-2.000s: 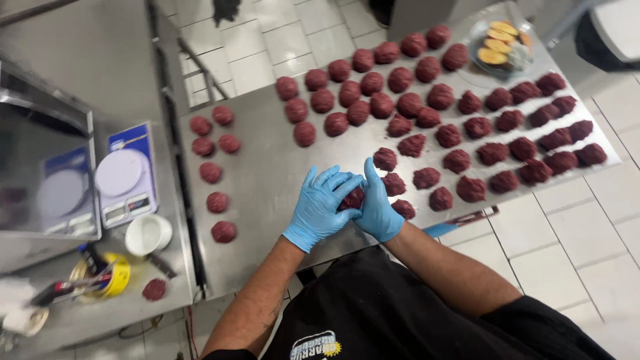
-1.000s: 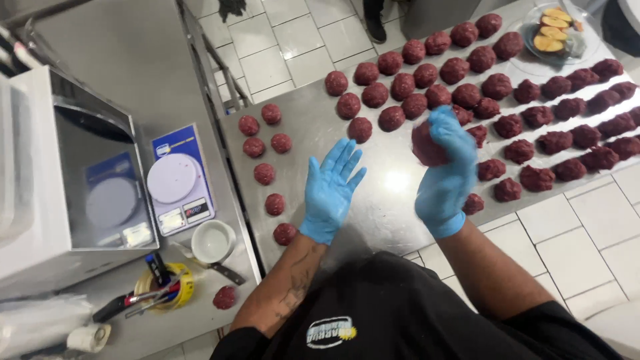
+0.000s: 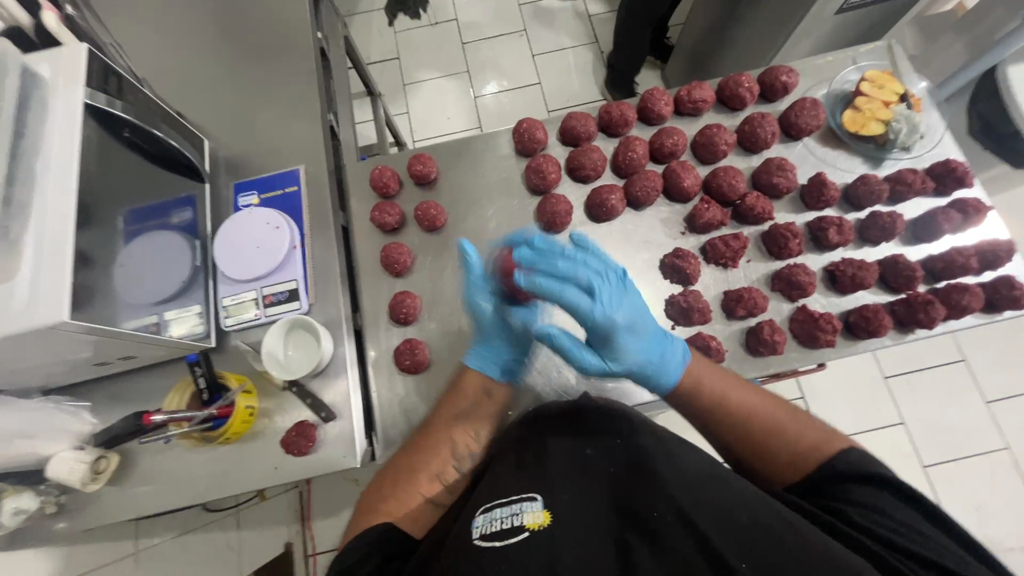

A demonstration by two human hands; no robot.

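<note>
Between my two blue-gloved hands, a ball of raw ground meat (image 3: 510,276) is pressed, partly hidden and blurred. My left hand (image 3: 498,308) supports it from the left with its thumb side raised. Over it from the right lies my right hand (image 3: 600,308), its fingers across the ball. Both are above a stainless steel table (image 3: 472,200). Smooth round meatballs (image 3: 554,212) stand in rows beyond my hands, and smaller ones (image 3: 412,356) line the table's left end. Rougher meat portions (image 3: 688,308) lie in rows to the right.
On the left counter are a kitchen scale (image 3: 260,256), a white bowl (image 3: 297,348), a knife (image 3: 310,400), a yellow container of pens (image 3: 212,408), a meat lump (image 3: 300,438) and a microwave (image 3: 136,224). A glass plate of cut fruit (image 3: 884,112) sits far right. A person's legs (image 3: 640,40) show beyond.
One second ago my hands were apart, with meat at the right hand; now they are together around the ball, the right hand having moved left.
</note>
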